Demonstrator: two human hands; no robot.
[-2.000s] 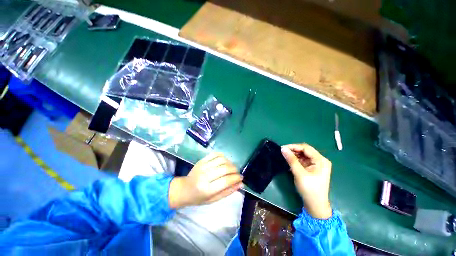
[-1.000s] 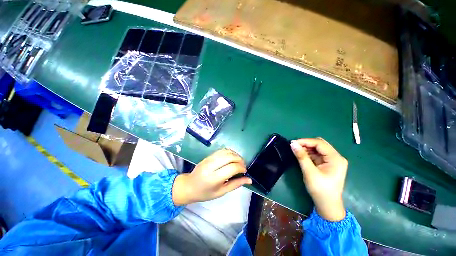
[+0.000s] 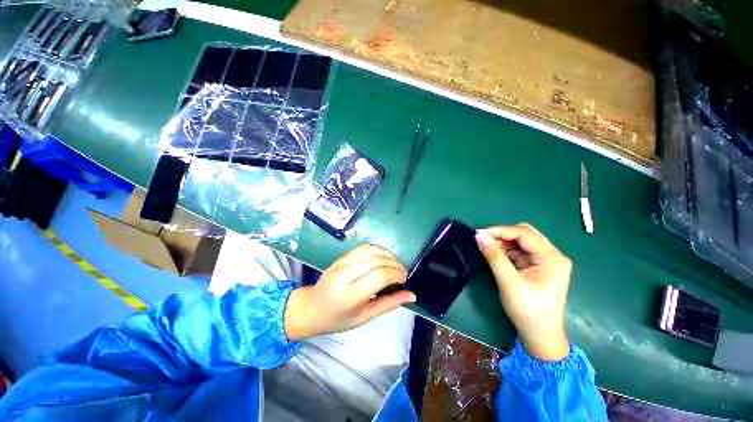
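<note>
A black phone (image 3: pixel 444 268) with rounded corners and a glossy face lies tilted on the green bench, near its front edge. My left hand (image 3: pixel 355 290) is at its lower left edge, thumb and fingertips touching it. My right hand (image 3: pixel 530 276) has thumb and forefinger pinched together at its upper right edge, seemingly on a thin dark panel or film edge; exactly what is too small to tell. A bagged phone unit (image 3: pixel 346 191) lies just beyond, with tweezers (image 3: pixel 412 169) to its right.
A packing sheet (image 3: pixel 258 107) of dark panels with crinkled film lies left, one dark panel (image 3: pixel 165 189) beside it. A blister tray (image 3: pixel 49 70) is far left, a knife (image 3: pixel 585 199) right, a phone (image 3: pixel 689 316) lower right, clear trays (image 3: pixel 710 181) far right, a wooden board (image 3: pixel 487 70) behind.
The view has shifted, so bench items sit further left or right than at first. Both hands stay at the phone's edges, with little movement in the last second.
</note>
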